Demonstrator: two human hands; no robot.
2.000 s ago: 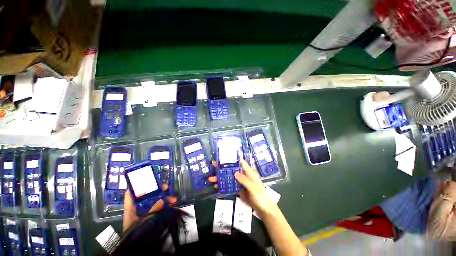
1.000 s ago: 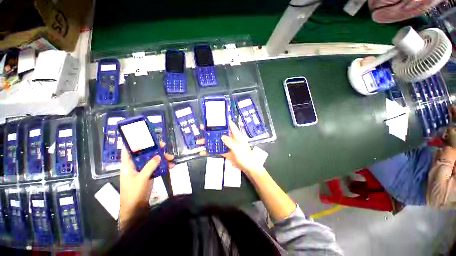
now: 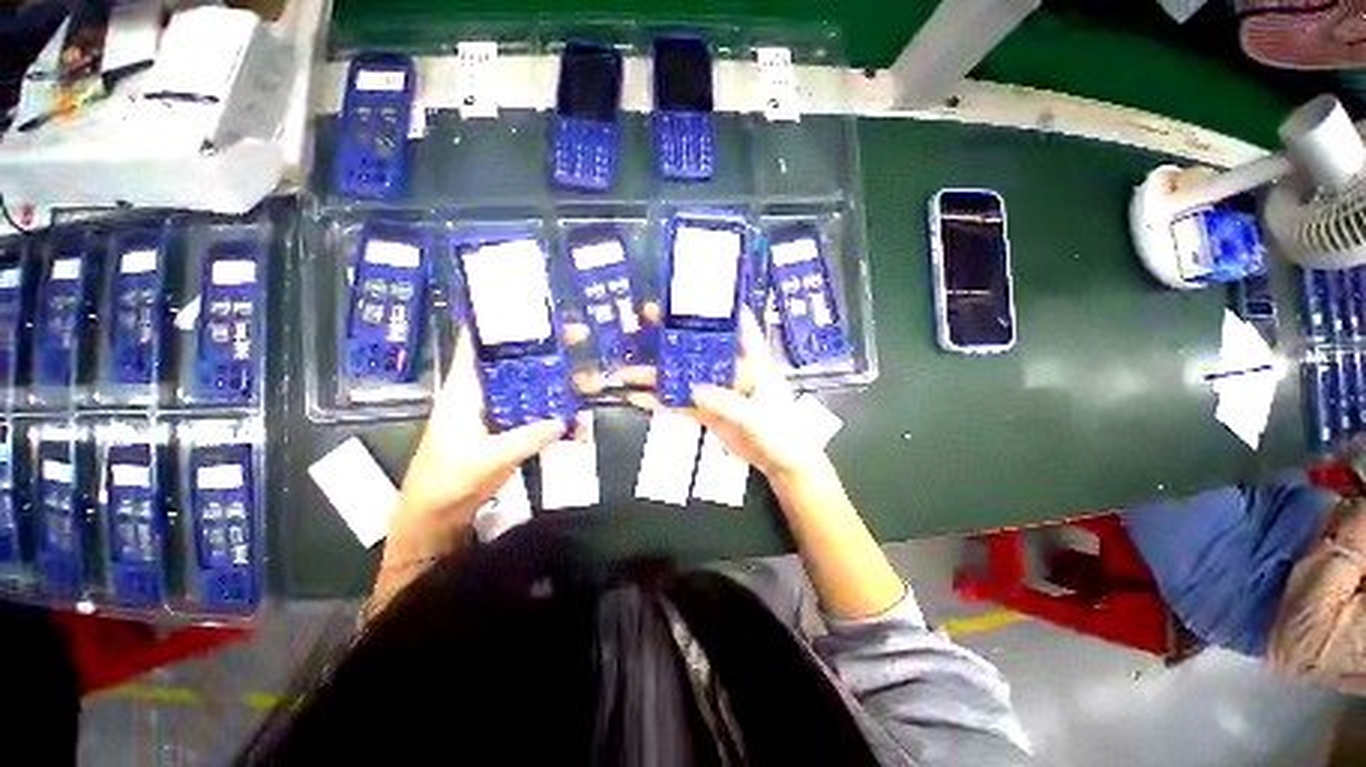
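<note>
My left hand (image 3: 457, 442) holds a blue keypad phone (image 3: 517, 322) with a lit white screen, tilted slightly. My right hand (image 3: 757, 405) holds another keypad phone (image 3: 701, 307), also lit white, its thumb on the lower keys. Both phones are above the front row of the clear blister tray (image 3: 333, 393). In that row several phones lie back up, one (image 3: 387, 307) at the left and one (image 3: 808, 300) at the right. In the back row are a back-up phone (image 3: 375, 128) and two keypad phones with black screens (image 3: 587, 117), (image 3: 683, 113).
A second blister tray (image 3: 285, 450) of back-up phones is at left. White slips (image 3: 357, 492) lie along the bench's front edge. A smartphone (image 3: 972, 270) lies right of the tray. A fan (image 3: 1326, 195), more phones (image 3: 1333, 352) and a seated person's arm (image 3: 1318, 599) are at right.
The left-hand phone has moved right and turned more upright, closer to the right-hand phone. Both hands still hold their phones. The view has shifted, bringing more floor into sight.
</note>
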